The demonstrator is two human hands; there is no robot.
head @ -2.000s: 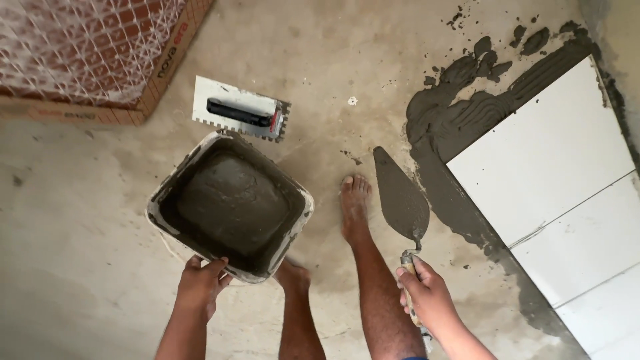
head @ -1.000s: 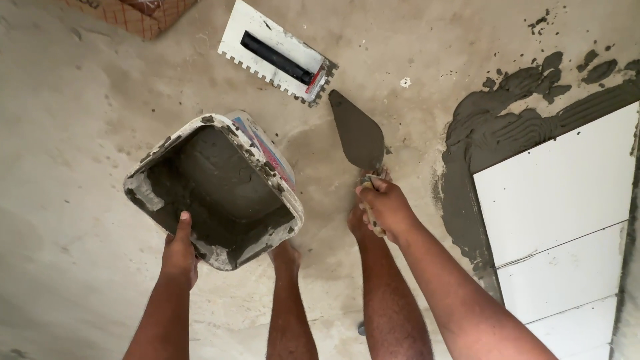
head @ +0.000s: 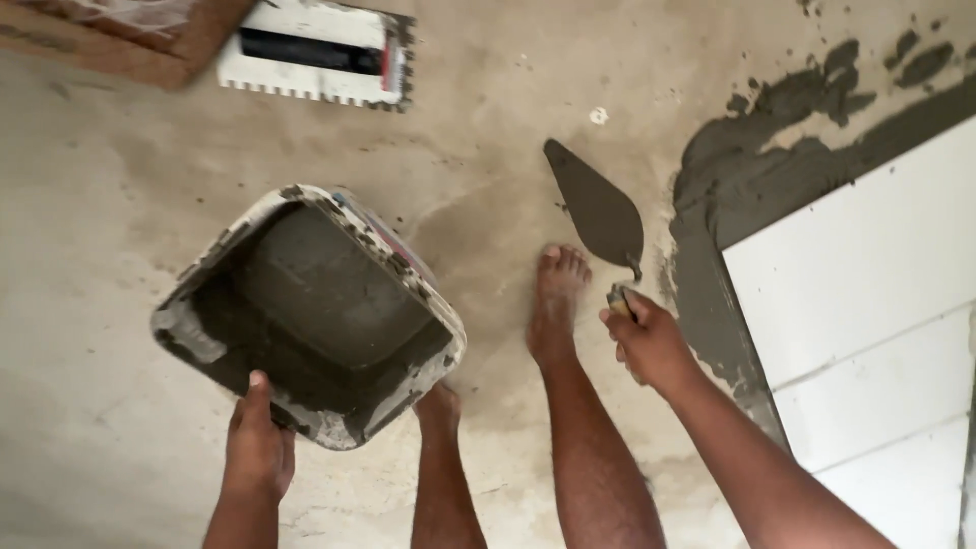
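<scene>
My left hand [head: 259, 442] grips the near rim of a square plastic bucket [head: 450, 335], thumb over the inside edge. The bucket is tilted, its mouth toward me, and grey mortar [head: 328, 290] coats its inside. In my right hand [head: 648, 335] is the handle of a pointed trowel [head: 598, 210]. Its mortar-covered blade points up and to the left, above my bare foot. Wet mortar [head: 709, 183] lies on the floor to the right of the trowel, along the edges of the white tiles [head: 854, 267].
A notched trowel [head: 320, 57] with a black handle lies on the floor at the upper left. Beside it is the corner of a cardboard box [head: 164, 57]. My feet [head: 560, 282] stand on the concrete floor [head: 473, 152]. Mortar clumps [head: 926, 65] dot the upper right.
Two seconds ago the bucket was more level; it is now tilted, with my left thumb over its rim. The trowel swung left toward the notched trowel, then back right.
</scene>
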